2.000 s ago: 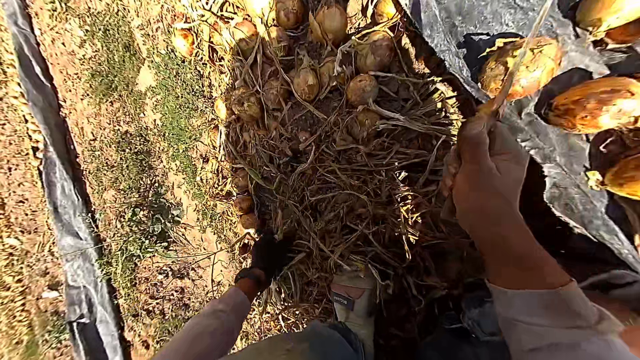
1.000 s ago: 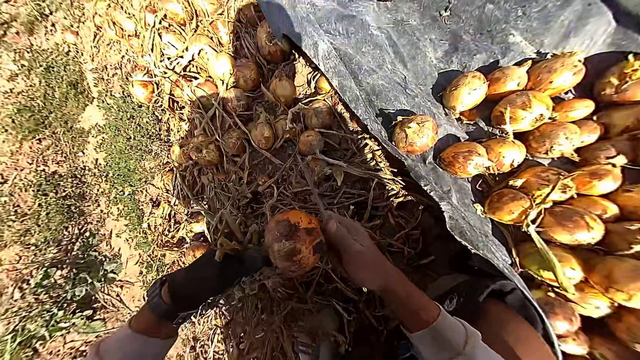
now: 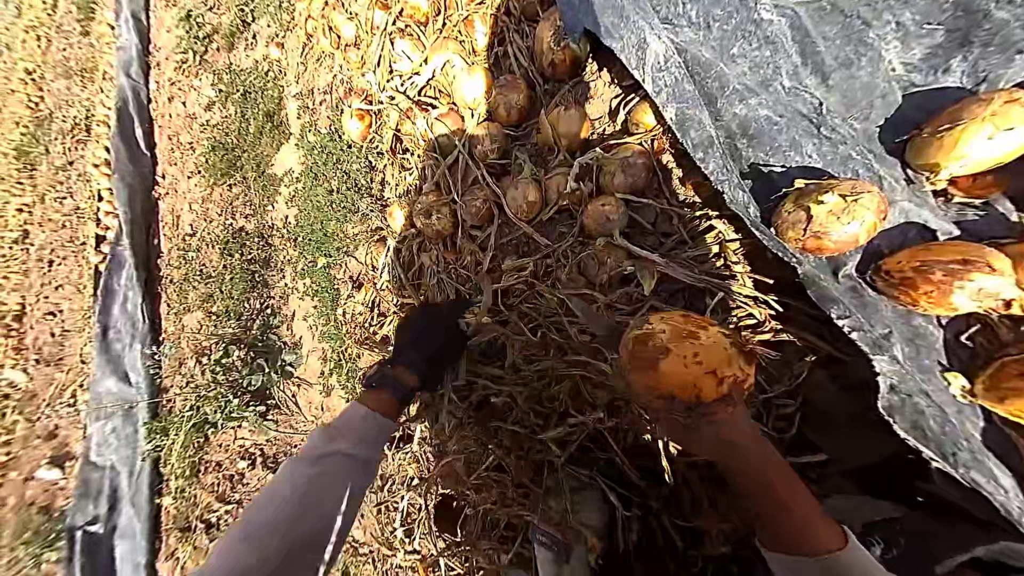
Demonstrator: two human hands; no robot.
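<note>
My right hand (image 3: 700,420) is around a large onion (image 3: 688,358) from below, at the right of the dry stalks (image 3: 552,384); most of its fingers are hidden behind the onion. My left hand (image 3: 432,340), in a black glove with a dark band at the wrist, is low over the stalks at their left edge. Its fingertips touch or nearly touch stalks, and whether they grip any cannot be told. Beyond both hands, several onions (image 3: 524,198) lie among the dry tops on the soil.
A grey plastic sheet (image 3: 720,96) slants along the right, with several onions (image 3: 832,216) on it. Another sheet strip (image 3: 124,344) runs down the left beside soil and green weeds (image 3: 328,216). A shoe (image 3: 560,536) shows dimly at the bottom.
The hands were close together at an onion one second ago; now they are apart, with an onion in the right hand. The view has shifted left.
</note>
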